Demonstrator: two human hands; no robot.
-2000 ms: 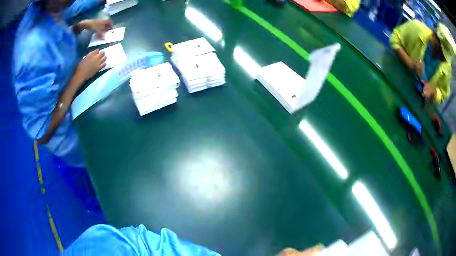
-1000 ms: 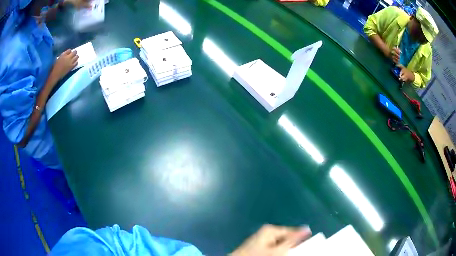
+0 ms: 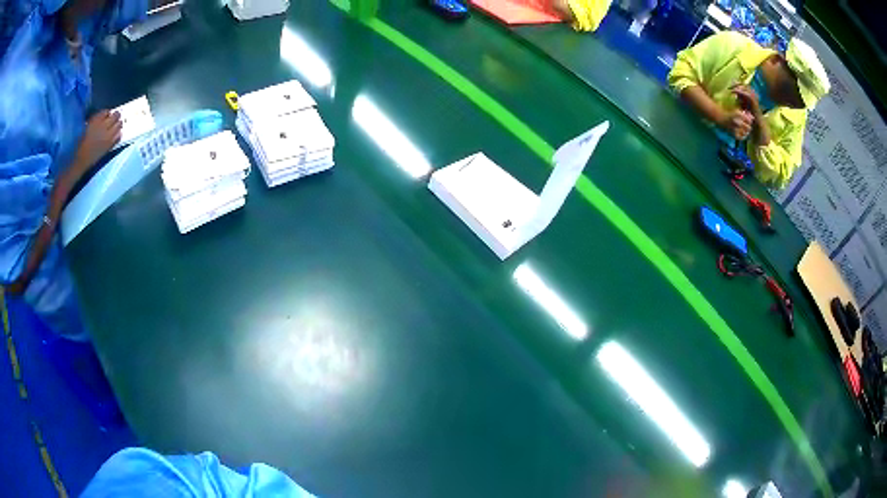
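A white packaging box (image 3: 488, 201) lies on the dark green table (image 3: 418, 389), its tall lid (image 3: 569, 183) standing open at its right side. A small dark mark shows near the box's front corner. Neither of my hands shows. Only a light blue sleeve (image 3: 195, 477) is in view at the bottom left edge. A small pale object (image 3: 766, 490) is cut off at the bottom right edge.
Two stacks of white cards (image 3: 206, 182), (image 3: 286, 134) stand at left beside a light blue perforated strip (image 3: 126, 170). A person in blue (image 3: 34, 156) is at far left. Across the table are a person in yellow (image 3: 720, 83), a blue item (image 3: 723, 230) and red-black leads (image 3: 778, 300).
The view has shifted, so the box and stacks sit further left. My hand and the white cards at the bottom right have left the picture. The person in yellow has raised their hands.
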